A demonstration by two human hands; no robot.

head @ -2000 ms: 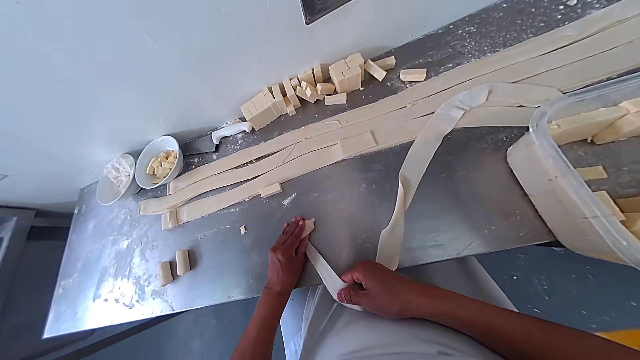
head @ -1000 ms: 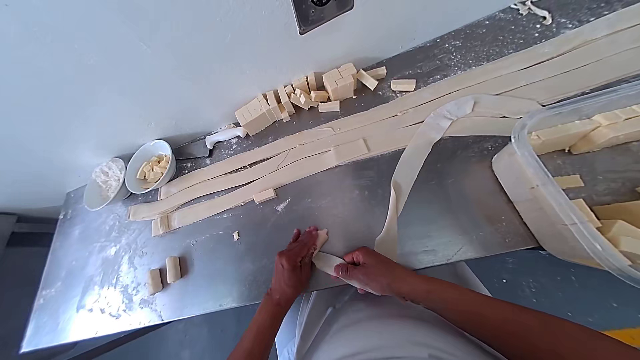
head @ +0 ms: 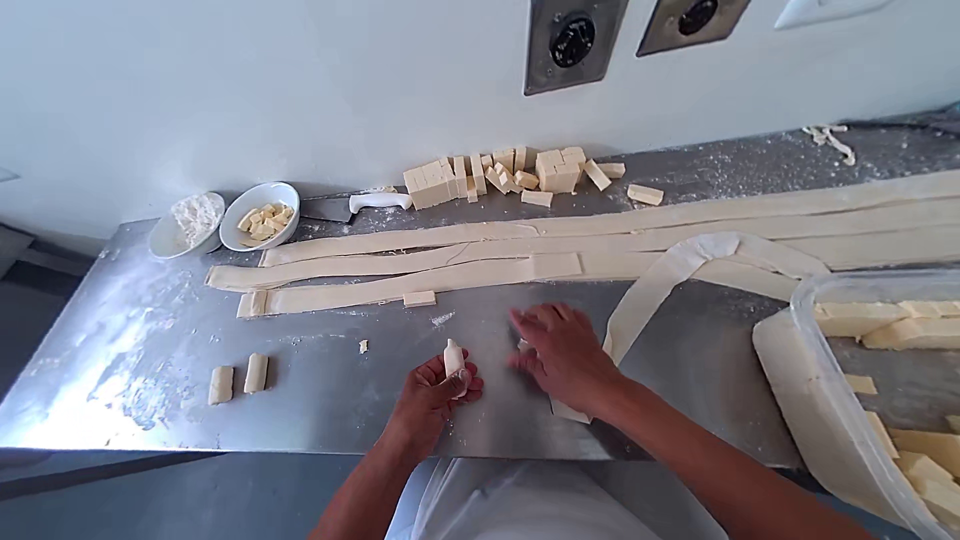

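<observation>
My left hand holds a small dough-wrapped piece upright between thumb and fingers, above the metal table. To its right, my right hand is over the table with its fingers apart; a bit of dough shows at its fingertips. A loose dough strip arches off the flat strips and passes behind my right hand, and a dough end lies below the wrist. Long flat dough strips run across the table. A cheese-like stick lies at their edge. Two wrapped rolls rest at the left.
A bowl of white powder and a bowl of pale yellow pieces stand back left, beside a white-handled knife. Cut cheese-like blocks line the wall. A plastic tub with more blocks is at the right edge.
The dough length stretched between my hands is no longer there. My left hand has lifted a wrapped piece, and my right hand has moved away from it. The view has swung noticeably.
</observation>
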